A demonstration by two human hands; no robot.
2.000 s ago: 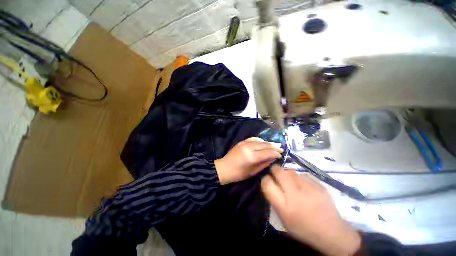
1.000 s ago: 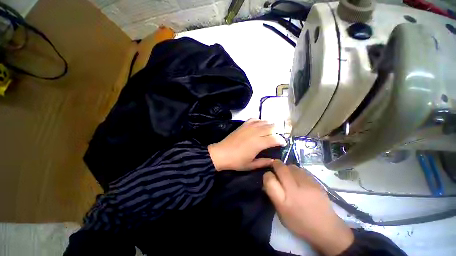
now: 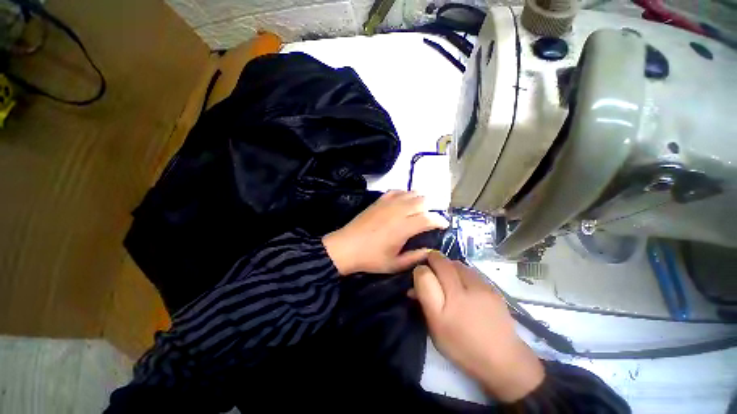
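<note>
A large black shiny garment lies bunched left of the cream-white sewing machine. My left hand rests on the garment's edge beside the lit needle area, its fingers close to the metal plate. My right hand is just below and right of it, thumb and fingers pinched on the garment's edge. A narrow black strip runs from the needle area to the right across the white tabletop. The needle tip and foot are hard to make out.
A blue-handled tool lies on the machine bed at the right. A cardboard sheet stands at the left. Dark cords lie behind the machine head. A dark-green-handled tool is at the wall.
The view has shifted and now shows the machine head from closer above. My hands stay together at the garment's edge near the needle; the left fingers lie flatter than two seconds ago.
</note>
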